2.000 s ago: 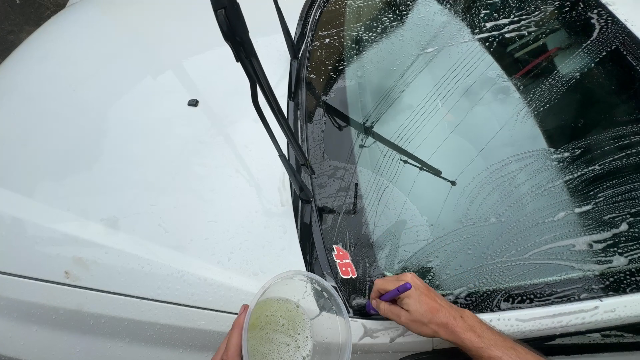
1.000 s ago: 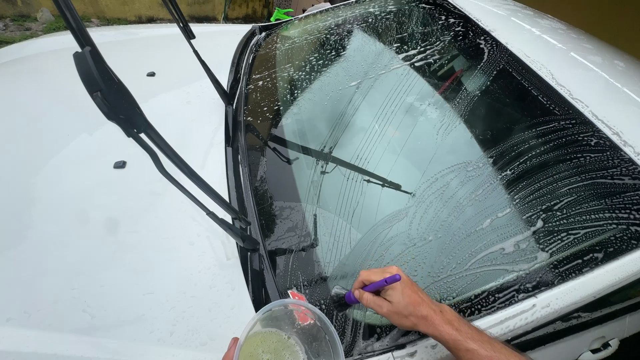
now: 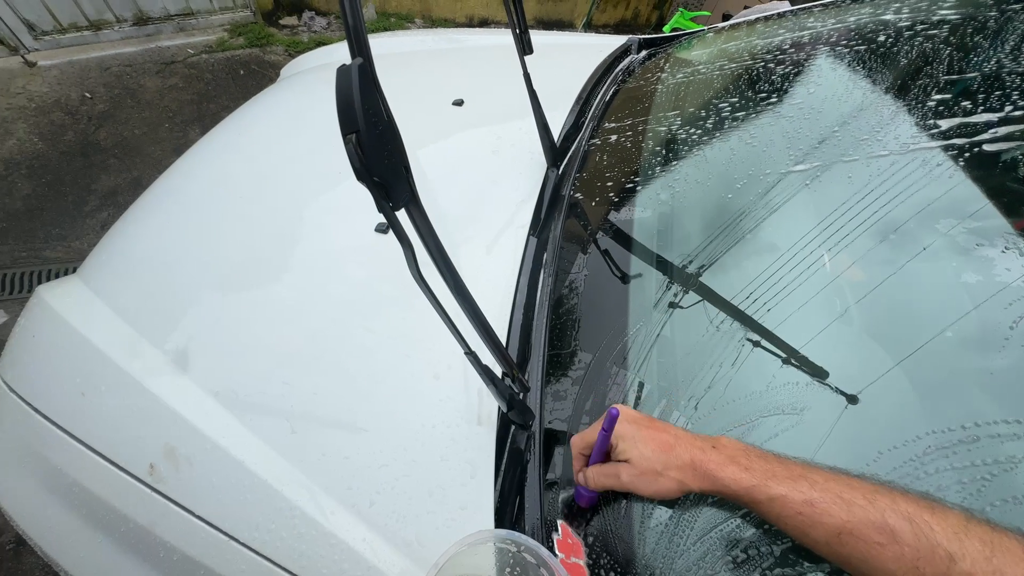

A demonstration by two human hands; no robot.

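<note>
My right hand (image 3: 640, 456) grips the purple handle of a detailing brush (image 3: 598, 460). Its bristles point down onto the lower edge of a car's wet windshield (image 3: 744, 232), close to the black cowl trim. Soapy streaks and beads of water mark the glass around it. At the bottom edge of the view, just left of a red and white sticker (image 3: 570, 548), shows the rim of a clear plastic tub (image 3: 496, 552). My left hand is out of the frame, so its hold on the tub cannot be seen.
Two wiper arms, one near (image 3: 424, 240) and one farther off (image 3: 534, 96), stand raised off the glass. The white hood (image 3: 304, 280) carries small black washer nozzles (image 3: 382, 228). A bright green object (image 3: 686, 20) is beyond the windshield's far corner. Concrete ground (image 3: 152, 120) lies at left.
My right hand has moved with the brush along the windshield's lower edge, from beside the near corner to beyond the sticker. My left hand, earlier at the tub, has left the view. The view has shifted.
</note>
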